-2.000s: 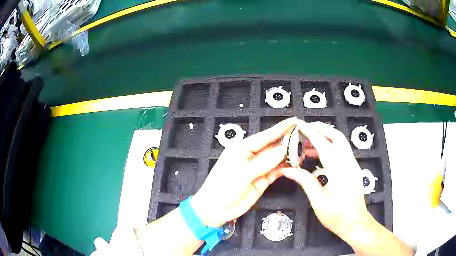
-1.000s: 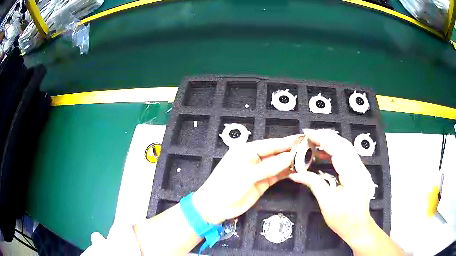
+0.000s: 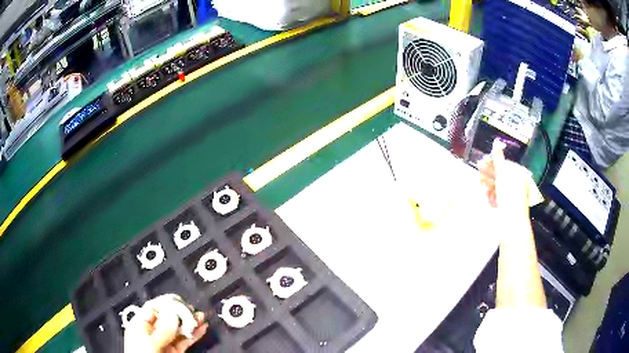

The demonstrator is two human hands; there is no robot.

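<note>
The black foam tray (image 3: pixel 321 307) lies at the lower left, with white-ringed round modules (image 3: pixel 212 265) in several pockets. My left hand (image 3: pixel 162 324) is over the tray's lower left and holds a white round module (image 3: pixel 181 311) by its edge, partly hidden by the fingers. My right hand (image 3: pixel 498 180) reaches to the front of the tape dispenser (image 3: pixel 507 123) at the right, fingertips by its lit purple-pink window. The fingertips are small and blurred, so I cannot tell whether they hold anything.
A white air blower (image 3: pixel 439 72) stands left of the dispenser. Dark tweezers (image 3: pixel 387 158) and a yellow-ended tool (image 3: pixel 422 217) lie on the white sheet (image 3: pixel 345 227). A second black tray (image 3: pixel 556 293) is lower right. A row of parts lies upper left. A person in white is upper right.
The view has swung to the right. My hands have parted: the left still holds a module over the tray, and the right has moved away to the dispenser.
</note>
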